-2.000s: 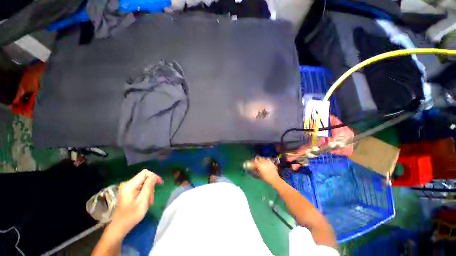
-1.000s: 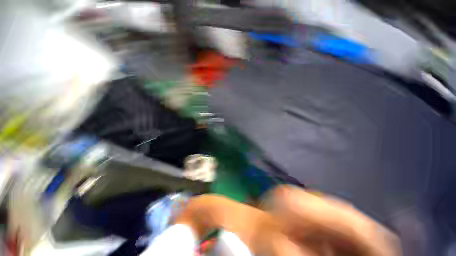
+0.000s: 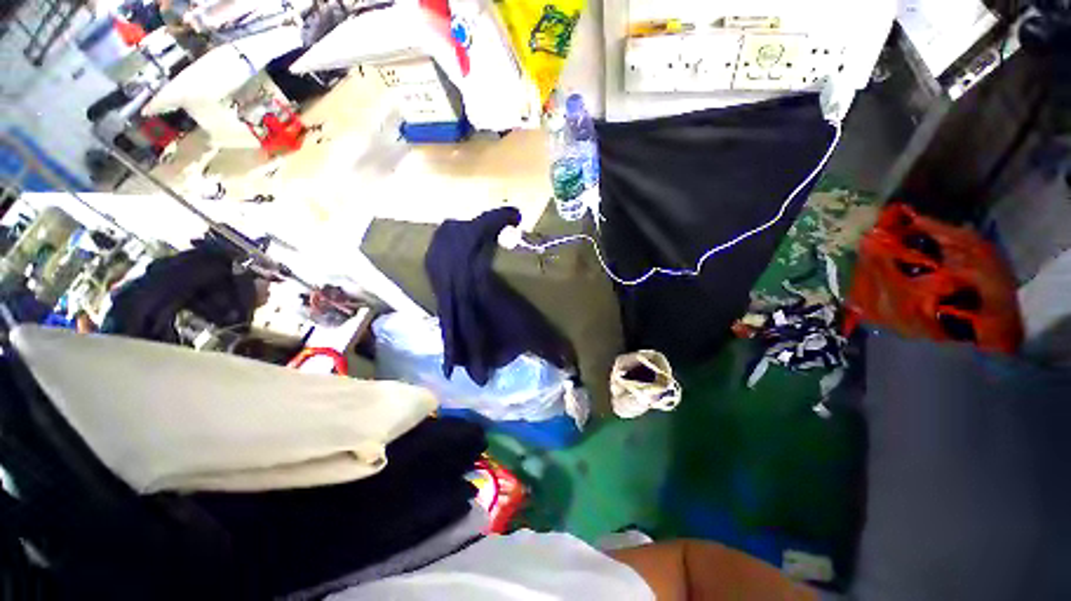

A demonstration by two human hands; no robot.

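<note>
Neither of my hands is in view; only a bare forearm [image 3: 716, 573] shows at the bottom edge, its hand cut off. Nearest me at lower left hangs a cream garment [image 3: 223, 417], folded over, with black garments [image 3: 352, 505] below and around it. A navy cloth [image 3: 487, 308] drapes over an olive padded surface [image 3: 576, 294] at the centre. The grey padded table [image 3: 969, 470] shows at the right edge.
A white cable [image 3: 769, 223] runs across a black cloth [image 3: 705, 176] to a socket board. Plastic bottles [image 3: 572, 176] stand behind the olive padding. An off-white looped bundle [image 3: 644, 384] sits beside it. An orange-red bag [image 3: 934, 276] and scraps [image 3: 805, 335] lie on the green floor.
The view has swung left from the grey table to the hanging garments and bench. Both hands and the crumpled grey garment, seen two seconds ago, have left the picture.
</note>
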